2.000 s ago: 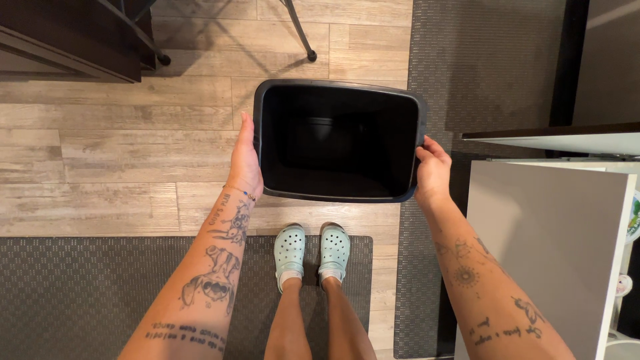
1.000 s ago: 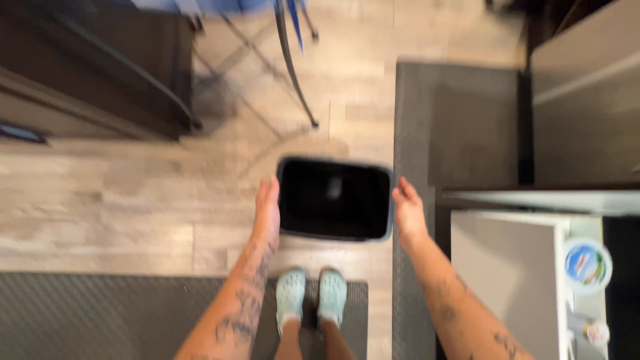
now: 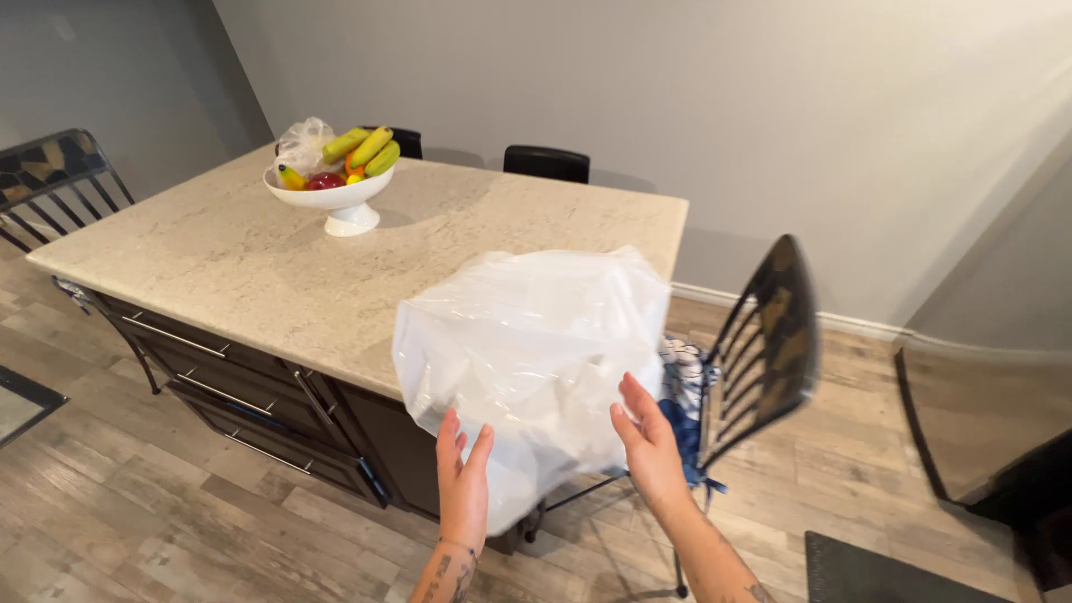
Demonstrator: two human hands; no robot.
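A translucent white plastic bag (image 3: 536, 343) lies puffed over the near right corner of the stone-topped kitchen island (image 3: 209, 251), its lower part hanging past the edge. At the bag's lower left is my left hand (image 3: 463, 481), fingers spread and raised. My right hand (image 3: 651, 444) is at the bag's right side, thumb and fingers apart. Neither hand is closed on the plastic; whether the fingertips touch it, I cannot tell.
On the island stands a white pedestal bowl (image 3: 352, 219) of fruit with bananas. A metal-backed chair (image 3: 762, 352) with a blue patterned cushion is right of the bag. Another chair (image 3: 59, 180) stands at far left. Dark drawers (image 3: 226, 385) front the island; a dark mat (image 3: 896, 574) lies lower right.
The black bin held between both hands in the earlier frames is out of view. The hands are now apart beside the white bag. The view has swung from the floor to the island.
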